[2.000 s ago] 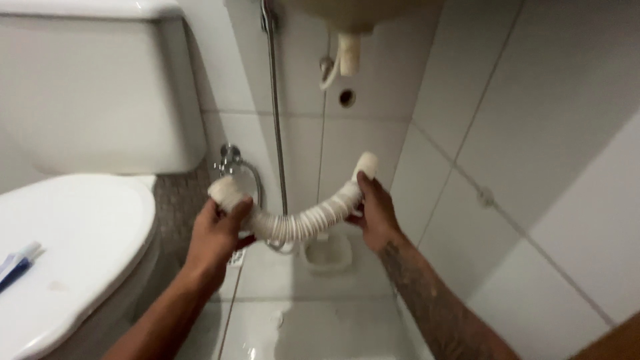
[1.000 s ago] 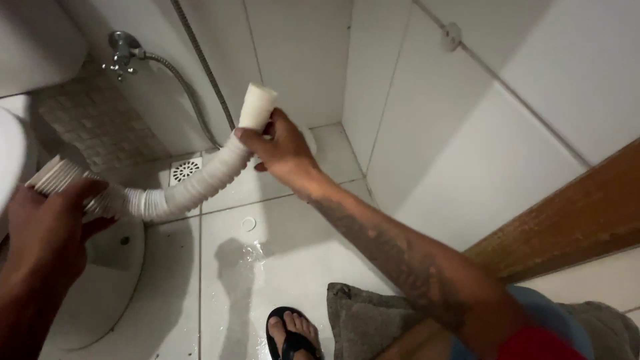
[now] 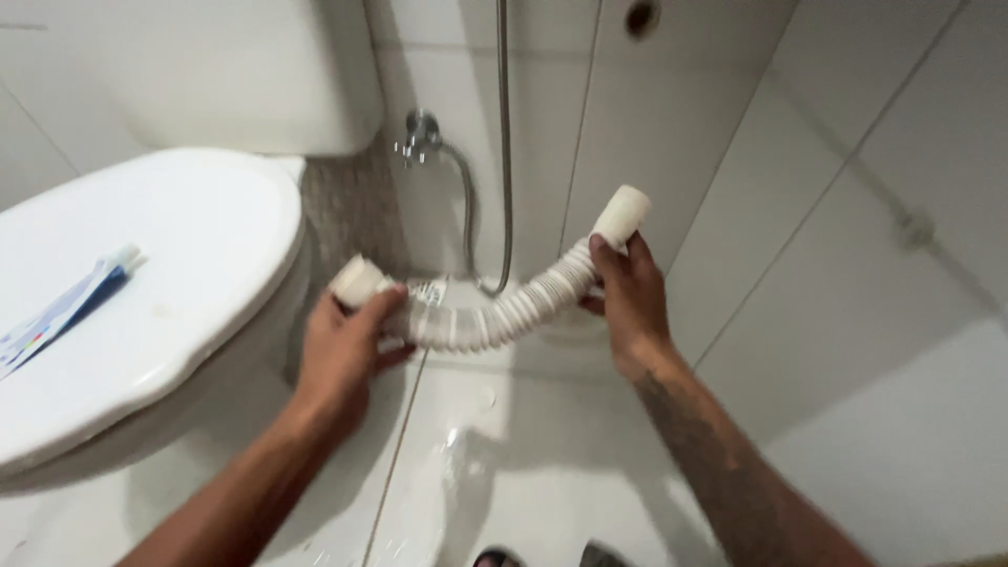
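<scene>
A white corrugated plastic drain hose (image 3: 488,319) hangs in a shallow curve between my two hands. My left hand (image 3: 346,346) grips it just behind its left end fitting, beside the toilet bowl. My right hand (image 3: 634,295) is closed around the other end, below a smooth pale collar that points up and right. Parts of the fingers of both hands are hidden behind the hose.
At left is a toilet with its white lid (image 3: 181,260) down and a toothpaste tube (image 3: 71,311) on it. A chrome valve (image 3: 419,138) and a metal flexible hose (image 3: 505,142) are at the wall. A round hole (image 3: 642,17) opens above; a floor drain (image 3: 425,291) lies behind the hose.
A second ago the view was turned further down and right, over the floor and a sandalled foot; it has swung back. Both hands have kept hold of the hose throughout.
</scene>
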